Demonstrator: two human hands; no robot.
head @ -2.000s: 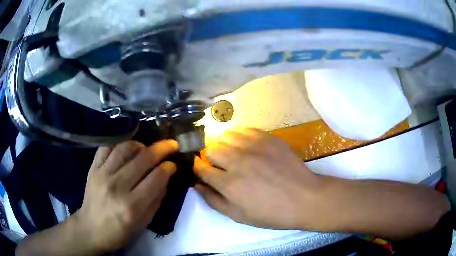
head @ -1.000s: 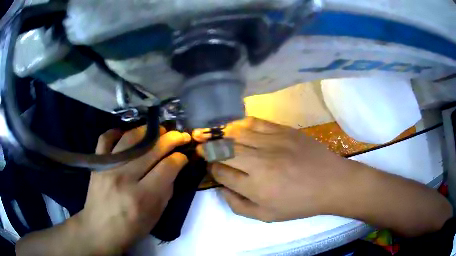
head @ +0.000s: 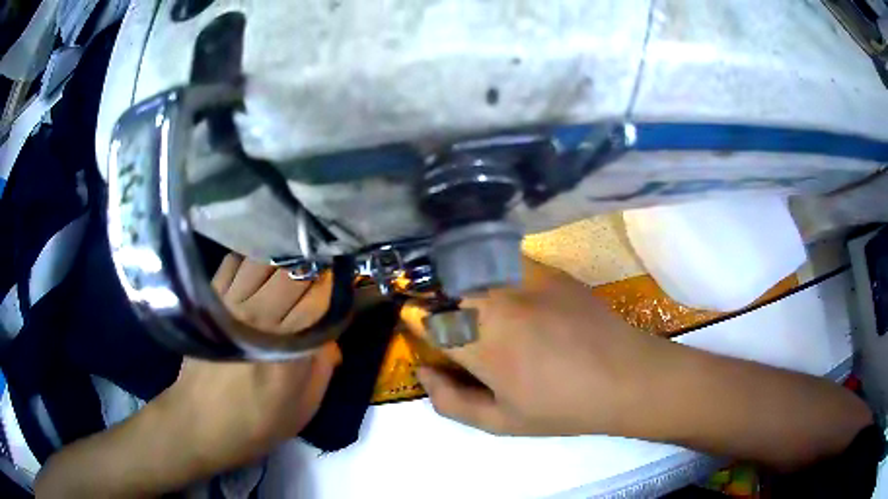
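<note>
Black fabric [head: 355,375] lies under the needle area, and a narrow end hangs toward the table's front edge. My left hand [head: 268,361] rests on the black fabric left of the needle, its fingers partly hidden behind the chrome guard. My right hand [head: 531,341] is right of the needle, fingertips at the fabric's right edge, partly behind a grey knob [head: 453,326]. The needle and presser foot are hidden by metal parts. Whether either hand grips the cloth cannot be told.
The white machine head [head: 389,78] with a blue stripe spans the top. A chrome guard [head: 146,234] curves at left. A white pad [head: 716,249] sits on the bed above an orange-brown strip [head: 638,304]. More black and grey cloth [head: 58,283] is bunched at left.
The view has shifted, so the machine head shows lower and larger. My left fingers are now more behind the guard. More orange-brown strip shows between the black fabric and my right hand.
</note>
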